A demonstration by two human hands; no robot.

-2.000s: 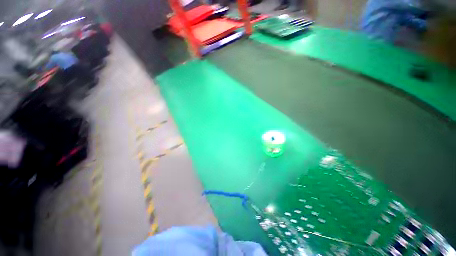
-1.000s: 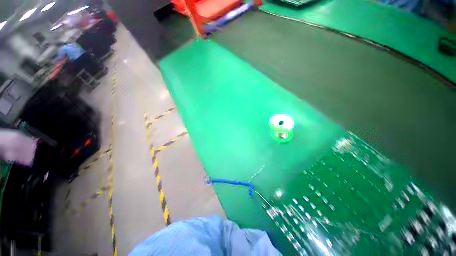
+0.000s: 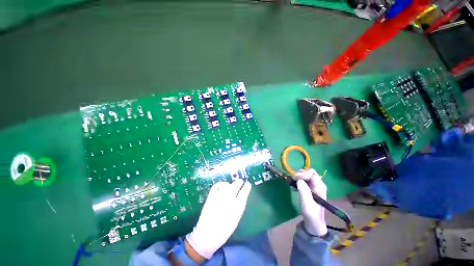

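A large green circuit board (image 3: 150, 156) lies solder side up on the mat, with dark squares in columns at its upper right. My right hand (image 3: 313, 200), white-gloved, holds a dark soldering iron (image 3: 283, 176) like a pen, its front end over the board's right edge. My left hand (image 3: 221, 214), white-gloved, rests at the board's lower edge with fingertips low over it. A thin strand (image 3: 169, 167) of solder wire crosses the board; whether my left fingers hold it cannot be made out. A green and white solder spool (image 3: 33, 170) lies left of the board.
A yellow-orange ring (image 3: 295, 159) lies right of the board. Beyond it are two iron stands (image 3: 318, 122), a black round-mouthed unit (image 3: 368, 163) and more circuit boards (image 3: 405, 104). A red post (image 3: 364, 47) rises behind. Another person's blue sleeve (image 3: 434, 174) is at the right.
The view has swung right from the aisle and spool to the whole board. Both gloved hands and the soldering iron now show; only blue sleeve cloth showed before.
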